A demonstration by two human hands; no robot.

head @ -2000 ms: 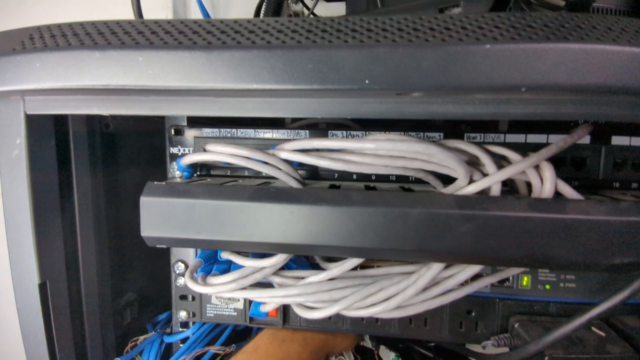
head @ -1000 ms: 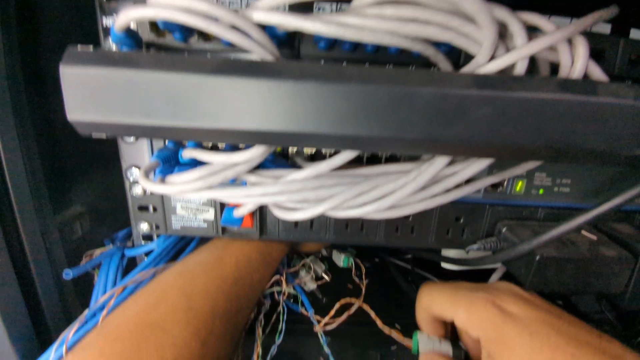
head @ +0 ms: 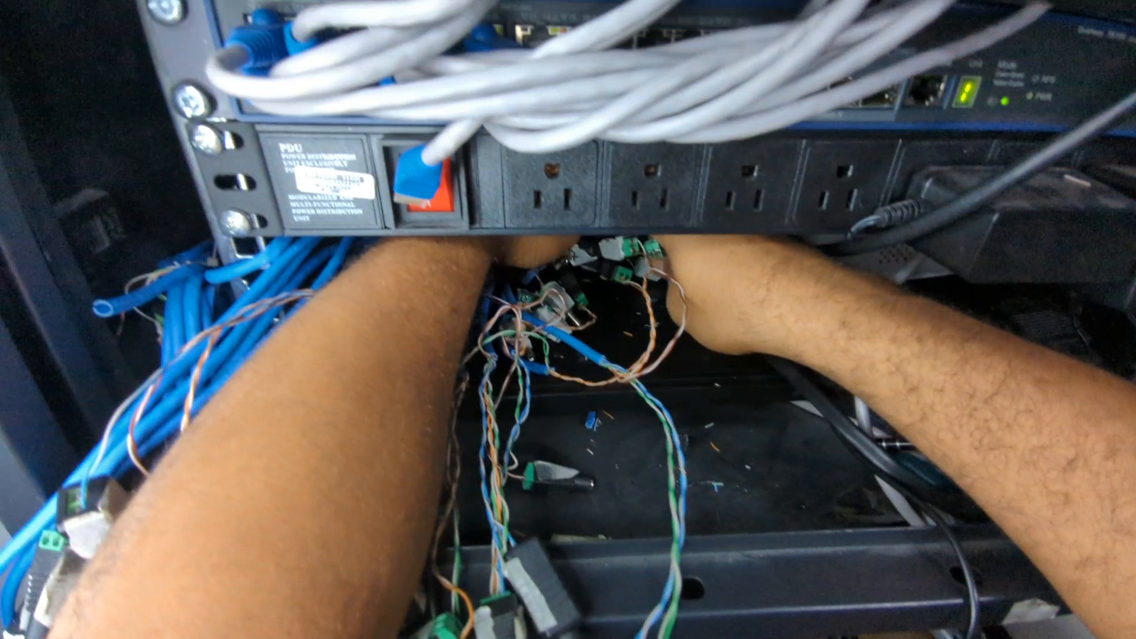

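Note:
Both my arms reach in below a black power distribution unit (head: 488, 191). The fingers of my left hand (head: 537, 251) are hidden behind its lower edge, so what it holds does not show. My right hand (head: 701, 284) is bent inward, its fingers also out of sight, beside a cluster of green-ended terminal connectors (head: 626, 257). Twisted pairs of thin wire (head: 652, 399) hang from that cluster. A loose connector with a green end (head: 557, 477) lies on the black shelf (head: 754, 479). More connectors (head: 537, 586) hang at the bottom, near my left forearm.
Blue network cables (head: 191, 328) run down the left side. Grey patch cables (head: 577, 84) loop in front of the network switch (head: 1047, 71). A black power adapter (head: 1021, 213) is plugged in at right, with a black cable (head: 1021, 169) crossing the unit. Wire scraps dot the shelf.
My right hand, seen a second ago at lower right with a green-ended connector, has moved inward under the power unit. The view has moved down and closer to the lower rack.

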